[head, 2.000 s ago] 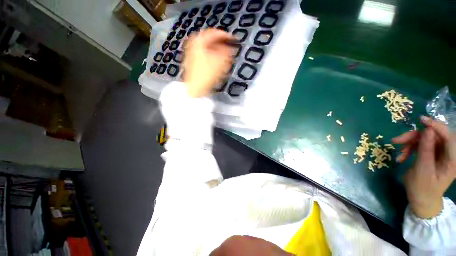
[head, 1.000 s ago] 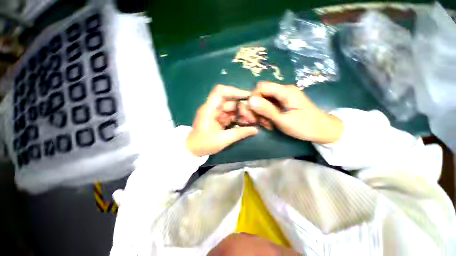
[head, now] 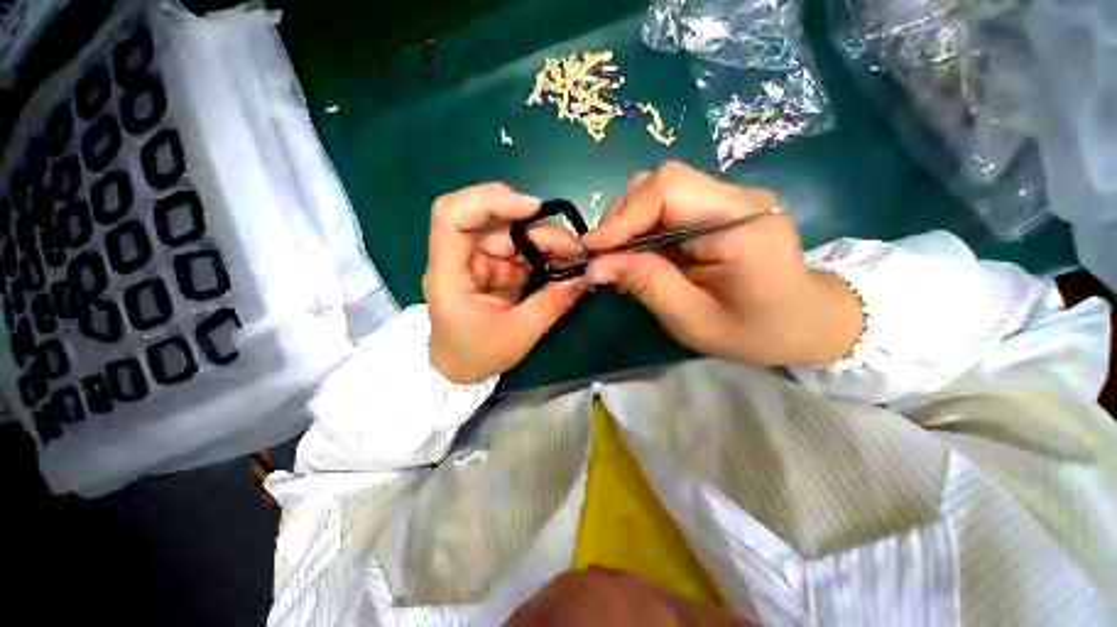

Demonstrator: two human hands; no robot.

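My left hand [head: 480, 288] holds a black rounded-square frame [head: 529, 245] by its edge, between thumb and fingers, over the bench near my body. My right hand [head: 723, 276] holds a slim pointed tool, perhaps tweezers [head: 698, 230], between thumb and fingers. Its back end points up to the right and its working end is at the frame's lower right side. The fingertips of both hands meet there, so I cannot tell if a small part is at the tip. A pile of small cream parts [head: 576, 88] lies on the green bench beyond my hands.
White stacked sheets [head: 288, 233] with rows of black frames stand at the left. A small clear bag [head: 766, 116] with shiny bits lies right of the pile. A larger clear bag [head: 968, 135] lies farther right. A few stray cream parts lie on the green bench [head: 423, 135].
The view has swung toward the right from the sheets to the bench. My left hand has come from over the sheets to meet my right hand. The frame and pointed tool now show clearly.
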